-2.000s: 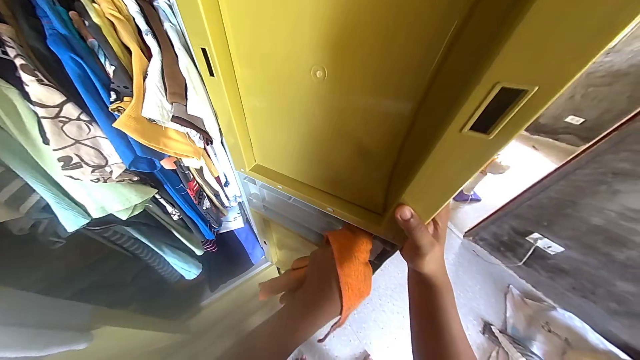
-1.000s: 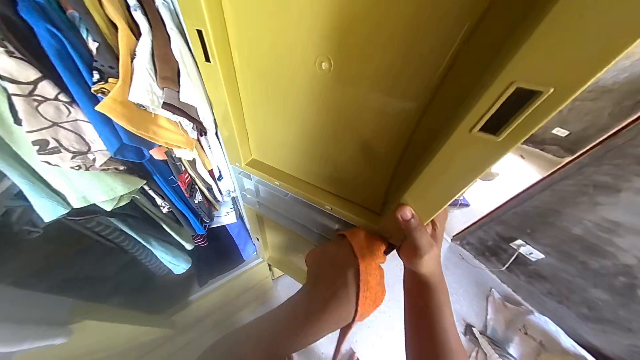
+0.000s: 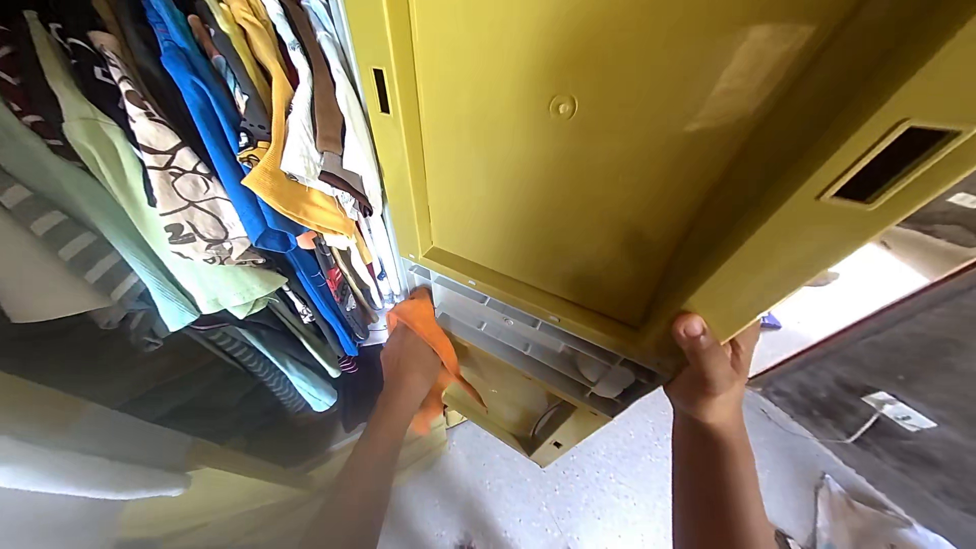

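Note:
My left hand [image 3: 410, 362] is closed on an orange cloth [image 3: 428, 324], at the hinge-side end of a grey plastic ledge [image 3: 526, 328] below the upper panel of a yellow cabinet door [image 3: 549, 168]. Part of the cloth hangs down past the ledge. At the lower right corner of that upper panel, my right hand [image 3: 713, 366] grips the edge, thumb on the near face and the other fingers mostly hidden behind. The lower yellow panel [image 3: 496, 389] shows beneath the ledge.
Clothes [image 3: 191, 175] hang inside the cabinet at the left. A wall outlet with a cable [image 3: 900, 410] is on the grey wall at the right. Below lies a speckled floor [image 3: 579, 488], with a whitish sheet or bag [image 3: 862, 515] at the lower right.
My left hand has moved left with the orange cloth, from beside my right hand to the ledge's other end, uncovering more of the ledge. My right hand still holds the door's corner.

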